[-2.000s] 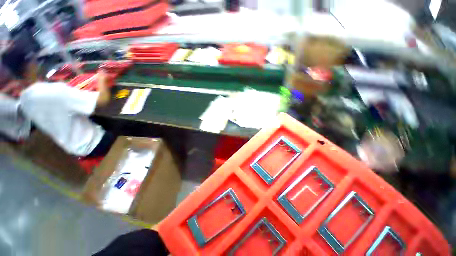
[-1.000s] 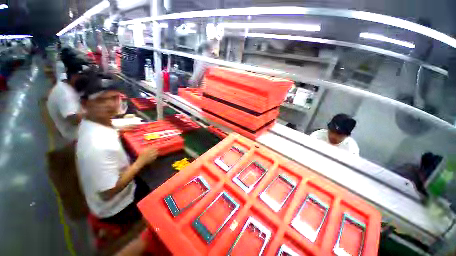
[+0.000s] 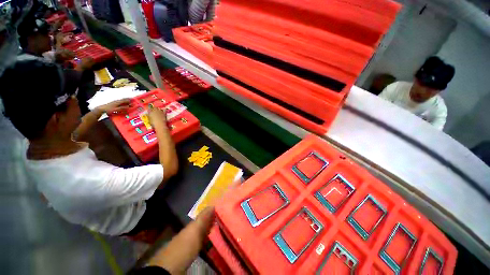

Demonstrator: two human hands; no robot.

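A large red tray (image 3: 336, 185) lies tilted across the lower right, with more red layers under its left edge. Its pockets hold phone middle frames (image 3: 286, 252) with silvery-blue rims and open centres. My left hand (image 3: 188, 241), with a dark sleeve, is at the tray's left corner, thumb by the rim; its fingers are mostly hidden. My right hand is out of the picture. The tray's lower part is cut off by the bottom edge.
Beyond the tray's left corner lie a sheet of yellow adhesive pieces (image 3: 221, 185) and yellow scraps (image 3: 200, 157) on the black bench. A seated worker (image 3: 94, 180) handles another red tray (image 3: 180, 128) at left. A tall red stack (image 3: 295, 48) stands by the white shelf (image 3: 413, 145).
The view has swung from the bench and box to the worker at left, then closer to the tall stack. My left hand now shows at the tray's left corner.
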